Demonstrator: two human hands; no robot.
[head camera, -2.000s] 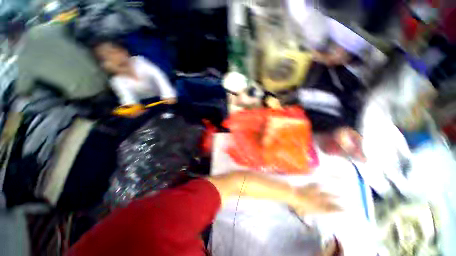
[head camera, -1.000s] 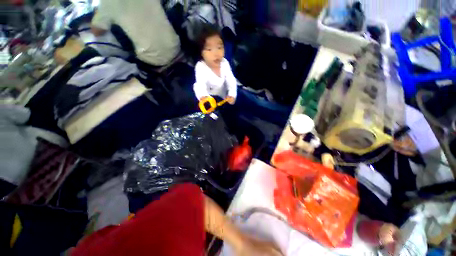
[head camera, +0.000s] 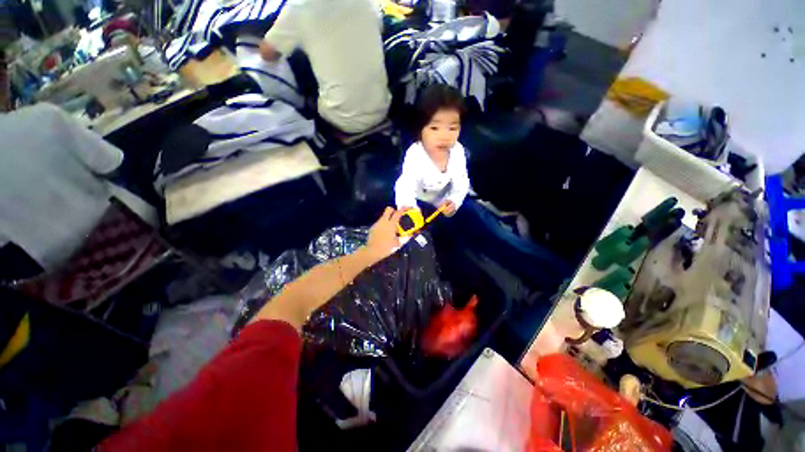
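Observation:
My left hand (head camera: 385, 233), on a bare forearm below a red sleeve, reaches out over a shiny black plastic bag. Its fingers are closed on the near side of a small yellow handheld device (head camera: 410, 222) with a dark middle. A thin orange-yellow part runs from the device to the hand of a small child (head camera: 432, 172) in a white top, who holds that end. The small size hides how my fingertips sit. My right hand is not in view.
The black plastic bag (head camera: 340, 300) lies below my arm, with a red bag (head camera: 452, 328) beside it. At right are a white table (head camera: 481, 402), an orange-red plastic bag (head camera: 587, 397), dark green cones (head camera: 615, 247) and a cream machine (head camera: 706, 309). Two people are at left.
My left hand has moved from over the white table to the yellow device, which the child held with both hands before. The view has swung left, and the child has one hand on the thin part.

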